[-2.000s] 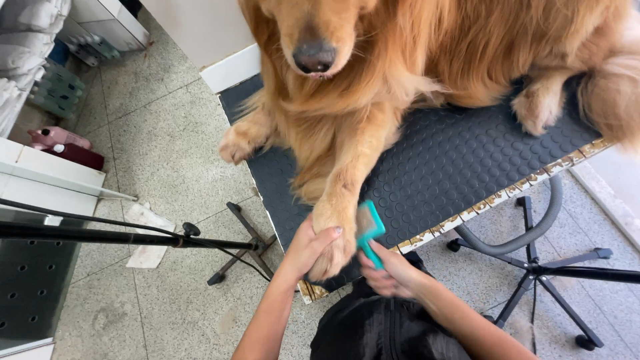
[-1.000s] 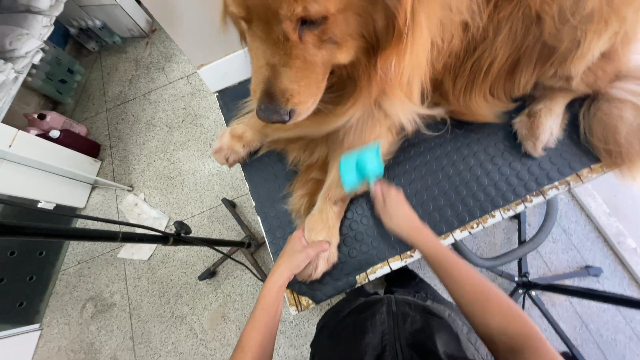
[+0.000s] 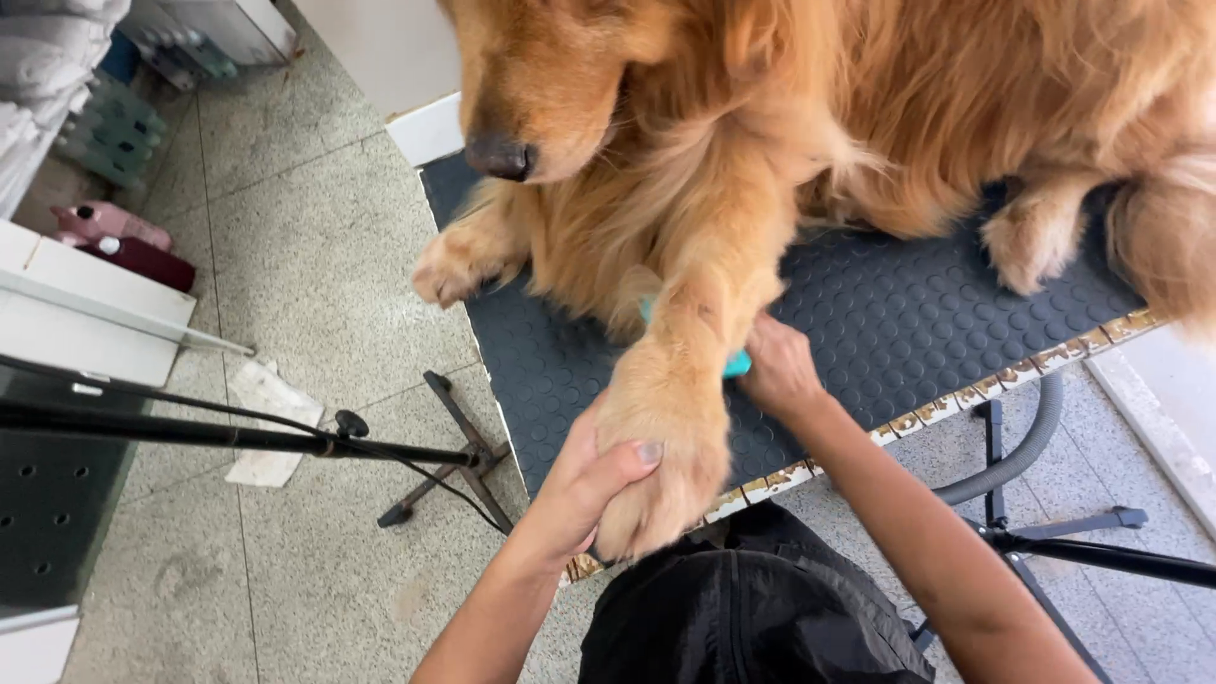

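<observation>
A golden-haired dog (image 3: 902, 104) lies on a table topped with a dark studded rubber mat (image 3: 883, 323). My left hand (image 3: 589, 475) grips its outstretched front paw (image 3: 665, 456), the thumb lying across the top. My right hand (image 3: 779, 366) is behind the same foreleg, on its right side, closed on the handle of a teal grooming brush (image 3: 736, 364). Most of the brush is hidden by the leg; a bit of teal shows on the leg's left side. The dog's other front paw (image 3: 456, 266) rests at the mat's left edge.
The table's worn edge (image 3: 997, 380) runs just before me. A black pole stand (image 3: 380, 445) with a cable is at the left, and a wheeled base (image 3: 1007, 537) with a grey hose (image 3: 1007, 465) at the right. Jugs (image 3: 114, 228) and a paper (image 3: 275, 404) lie further left.
My right hand and the brush have moved from the front of the foreleg to behind it. My left hand still holds the paw, now raised toward me. The dog's head has shifted.
</observation>
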